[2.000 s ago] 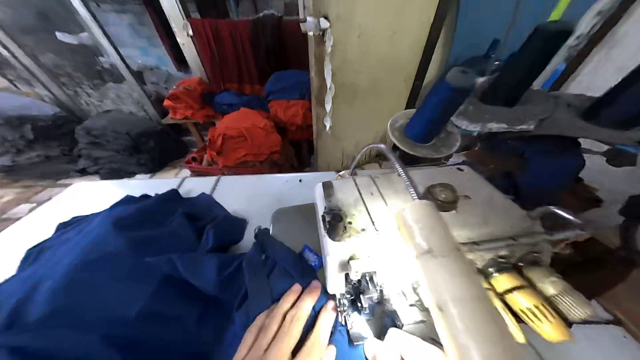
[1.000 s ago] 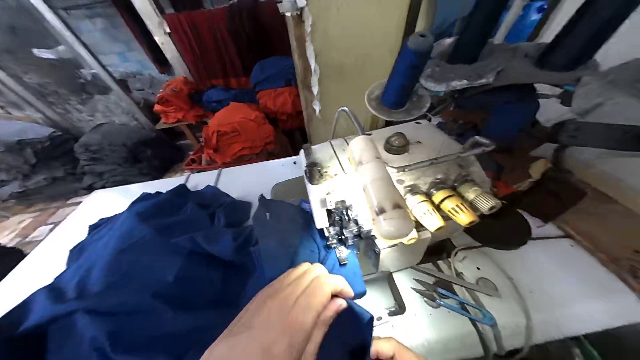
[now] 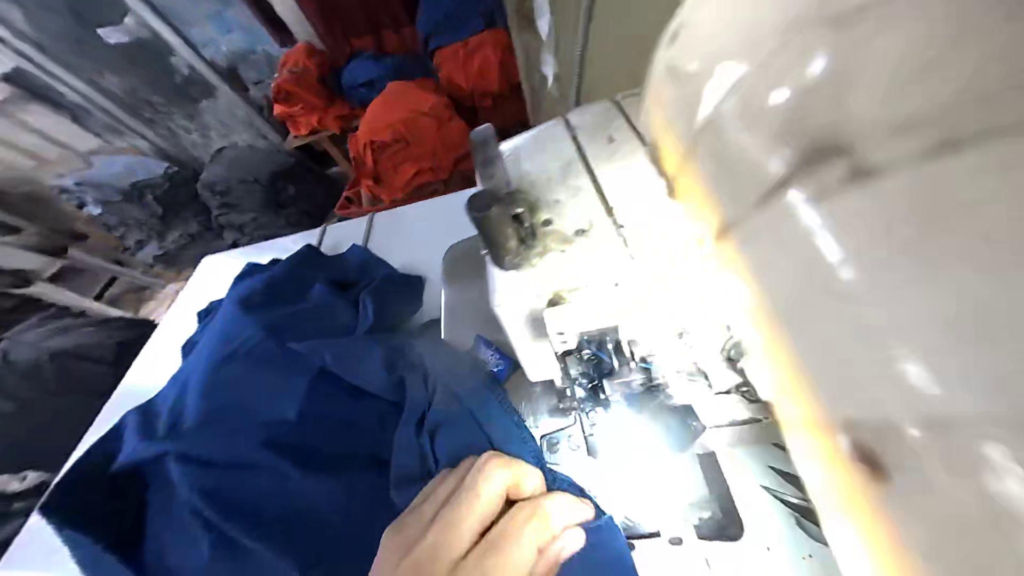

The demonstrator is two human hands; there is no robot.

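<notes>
Blue fabric (image 3: pixel 304 400) lies bunched over the left of the white table, its stitched edge running down beside the sewing machine's presser foot area (image 3: pixel 592 376). My left hand (image 3: pixel 488 520) grips that edge at the bottom centre, fingers curled over the cloth, just below and left of the foot. The overlock sewing machine (image 3: pixel 560 264) is brightly lit around its needle area. A small blue label (image 3: pixel 494 358) shows beside the fabric. My right hand is out of view.
A large pale, blurred machine part (image 3: pixel 880 240) blocks the right side. Scissor-like dark blades (image 3: pixel 792 496) lie at the lower right on the table (image 3: pixel 432 212). Orange cloth bundles (image 3: pixel 408 140) and dark fabric heaps (image 3: pixel 264 192) stand behind the table.
The view has come much nearer the machine. The right hand, partly visible at the bottom edge a second ago, is out of frame. My left hand still holds the cloth.
</notes>
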